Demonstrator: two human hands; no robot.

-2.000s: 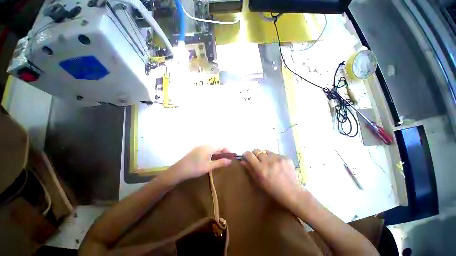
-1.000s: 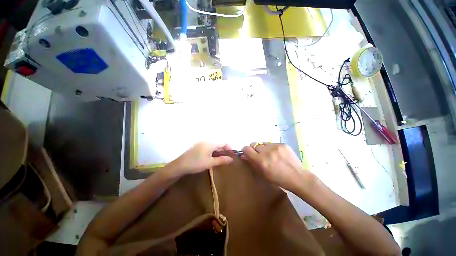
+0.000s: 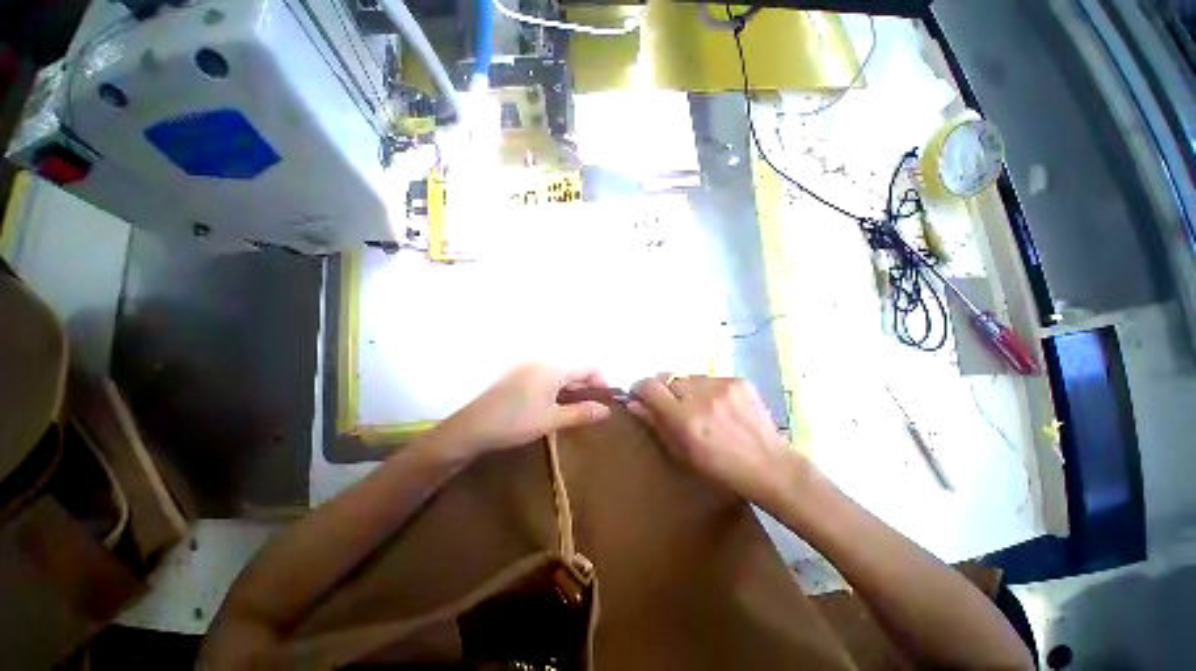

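Note:
A large brown bag body (image 3: 656,537) hangs over the table's front edge towards me. A narrow tan binding strip (image 3: 561,505) runs down it to the dark bag opening (image 3: 531,629), where gold-coloured glints show. My left hand (image 3: 531,409) pinches the reddish-brown bag edge (image 3: 586,392) between thumb and fingers. My right hand (image 3: 708,422), with a ring on it, closes on the same edge just to the right. A small dark bit shows between the fingertips; I cannot tell what it is.
The white machine head (image 3: 249,131) stands at upper left, beside the bright white plate (image 3: 525,315). At right lie a tape roll (image 3: 963,157), a tangled black cable (image 3: 912,295), a red-handled screwdriver (image 3: 1003,341) and a slim metal tool (image 3: 923,443). Brown bag bodies (image 3: 79,524) are at left.
Both hands stay pinched on the bag edge and have risen slightly in view. My right forearm has shifted, its elbow further out to the right than at first.

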